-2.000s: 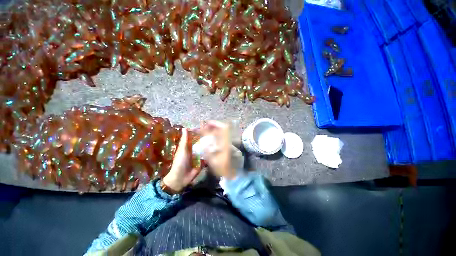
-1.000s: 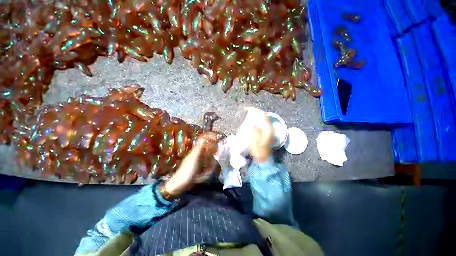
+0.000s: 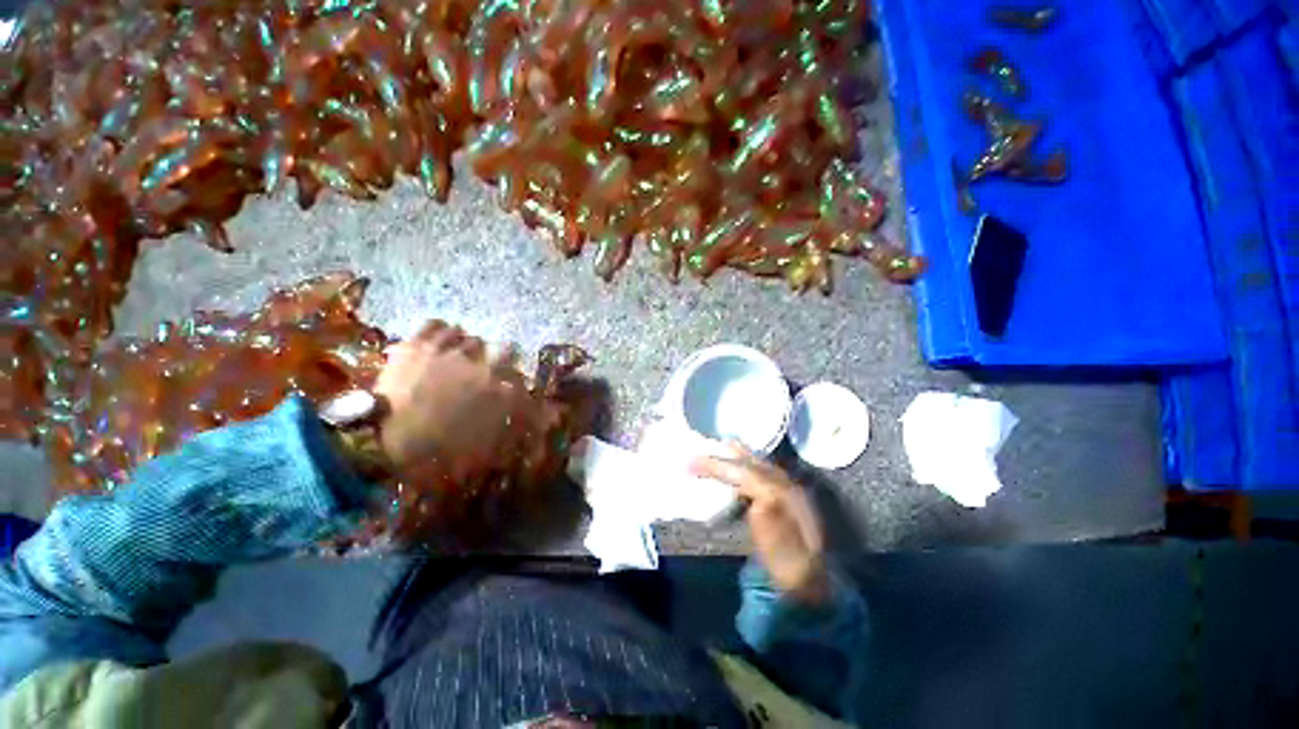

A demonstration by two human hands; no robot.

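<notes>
My left hand (image 3: 453, 399) lies over the right part of the near pile (image 3: 214, 373) of glossy reddish-brown moulded pieces; its fingers are partly hidden and I cannot tell whether it holds a piece. My right hand (image 3: 769, 516) is at the right edge of a crumpled white cloth (image 3: 621, 506), just below the open white tub (image 3: 732, 399). Its fingers point left over the cloth; whether they grip it is unclear. A darker brown piece (image 3: 559, 365) stands out at the pile's right end, beside my left hand.
The far pile (image 3: 641, 143) spreads across the back of the grey table (image 3: 1054, 470). A white lid (image 3: 829, 426) lies right of the tub, then a white wad (image 3: 957, 444). At right, a blue tray (image 3: 1104, 271) holds several brown pieces (image 3: 1009, 145) and a dark flat rectangle (image 3: 996, 274).
My left hand has moved left over the near pile. My right hand has shifted down and right, uncovering the tub. The cloth has spread lower left of the tub, near the table edge.
</notes>
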